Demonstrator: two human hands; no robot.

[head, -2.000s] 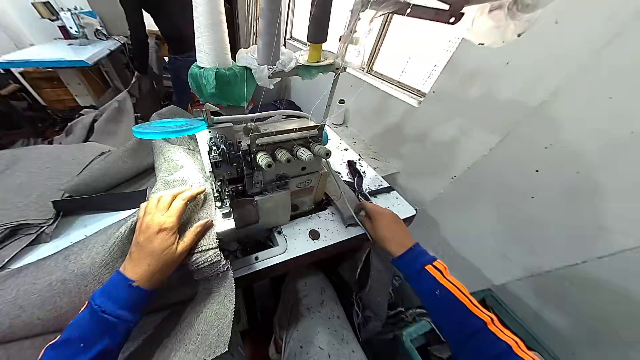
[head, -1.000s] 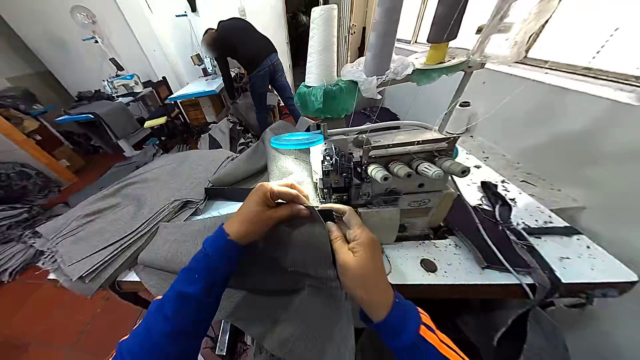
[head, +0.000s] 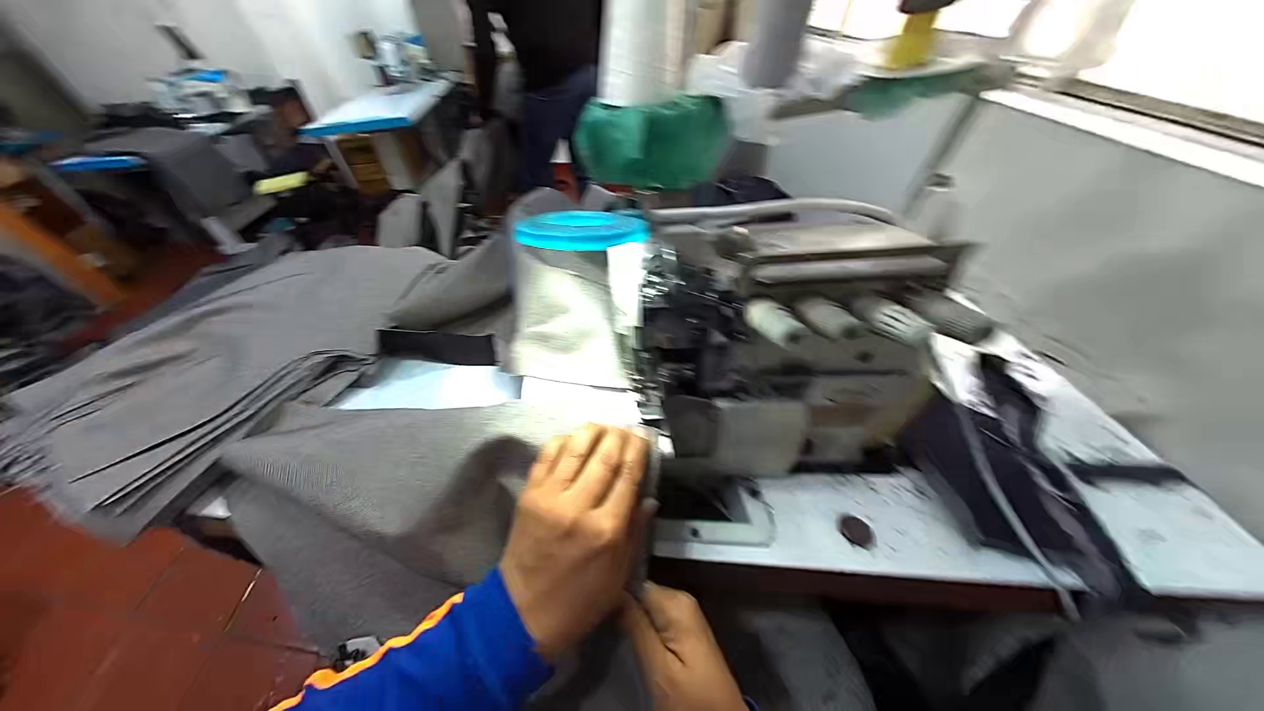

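Grey fabric (head: 395, 474) lies across the left of the sewing table, its right edge at the presser foot of an overlock sewing machine (head: 820, 365). My left hand (head: 583, 523) rests on this edge just in front of the foot, fingers together and pressing the cloth. Below it, past the table's front edge, my right hand (head: 681, 647) pinches the hanging fabric edge; its fingertips are partly hidden. A strip of grey cloth lies behind the foot under a blue ring-shaped rim (head: 581, 230). The picture is blurred.
Stacked grey fabric pieces (head: 227, 336) lie at the left. Dark scraps and a pale cord (head: 997, 484) lie on the table (head: 948, 533) right of the machine. Thread cones (head: 647, 59) stand above. A person (head: 558, 79) stands behind, near another sewing table (head: 380, 109).
A second ago both hands held the fabric edge up together before the machine. Now the edge lies at the presser foot, my left hand on it and my right hand lower down.
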